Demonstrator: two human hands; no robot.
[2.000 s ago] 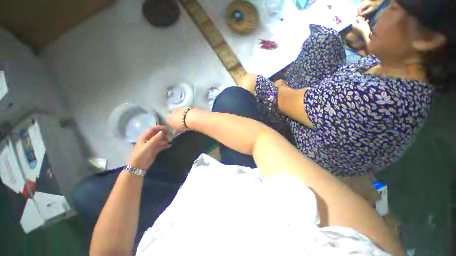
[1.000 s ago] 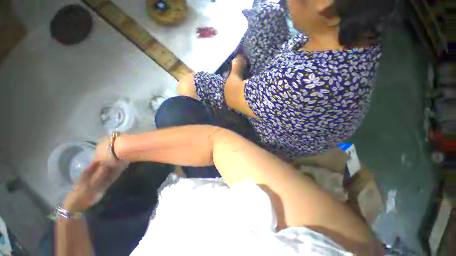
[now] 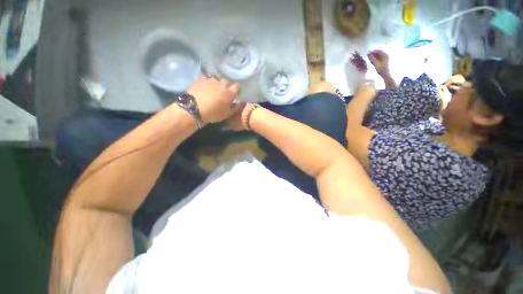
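Observation:
My left hand (image 3: 213,97), with a watch at the wrist, is over the bench edge just right of a deep white tub (image 3: 175,72). My right hand (image 3: 234,118), with a bracelet, meets it from below and is mostly hidden. The fingers are bent together, but I cannot tell whether a part is between them. A round clear tub (image 3: 235,58) with pale contents stands just beyond the hands. Another clear round dish (image 3: 279,84) with pale bits stands to its right, beside my knee.
A wooden strip (image 3: 314,43) runs along the bench on the right. Beyond it are a tan roll (image 3: 351,17), a red pile (image 3: 359,61), a yellow object (image 3: 409,11) and a teal lamp (image 3: 505,22). A person in a floral top (image 3: 424,166) sits at right.
The view has turned, so the bench now lies straight ahead. My hands have come together right of the white tub. The neighbour's hand now shows by the red pile.

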